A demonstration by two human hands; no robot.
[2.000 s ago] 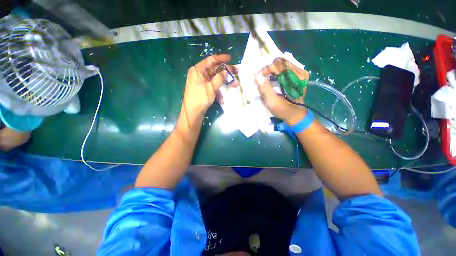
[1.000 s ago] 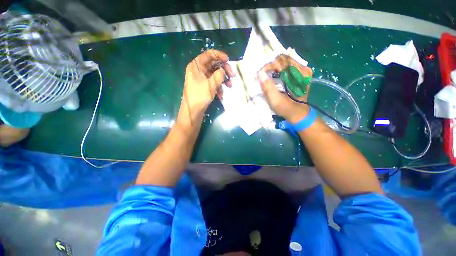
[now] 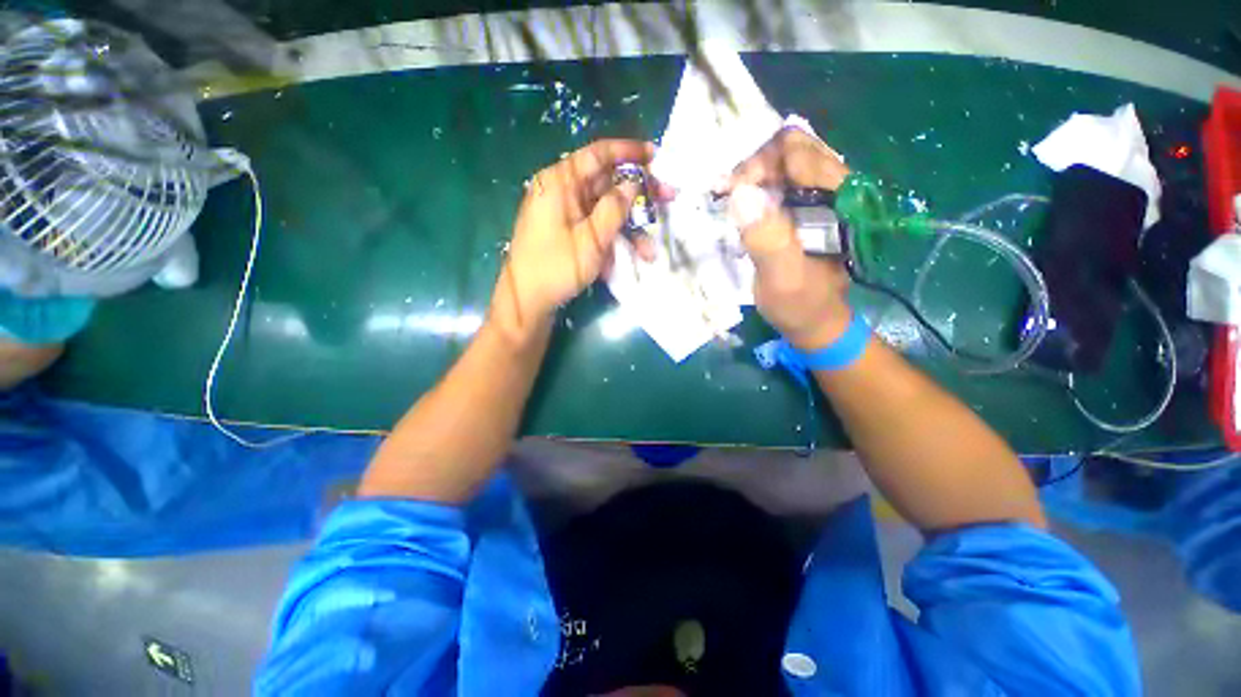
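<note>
My left hand point(image 3: 561, 238) pinches a small dark and silvery workpiece point(image 3: 634, 196) between thumb and fingers. My right hand point(image 3: 793, 245) is closed round a silvery syringe barrel point(image 3: 817, 230), its tip side hidden by the fingers. A bright green adapter point(image 3: 863, 206) sits at the barrel's rear. A clear air hose point(image 3: 1000, 245) loops right from it, and a thin black lead point(image 3: 898, 298) runs beside it. White tissue point(image 3: 716, 120) lies under and between both hands. A blue strap point(image 3: 836, 349) is round my right wrist.
A white fan point(image 3: 102, 150) stands left, its white cable point(image 3: 245, 293) reaching the table edge. At right are a black phone-like device point(image 3: 1085, 266), crumpled tissue point(image 3: 1105, 147) and a red tray point(image 3: 1228, 191). A white strip point(image 3: 898, 48) crosses the far side. A person's blue sleeve shows at left.
My right hand has turned, exposing the silvery barrel, and the green adapter has shifted right. The workpiece has turned in my left fingers. The device's bright strip is now mostly hidden.
</note>
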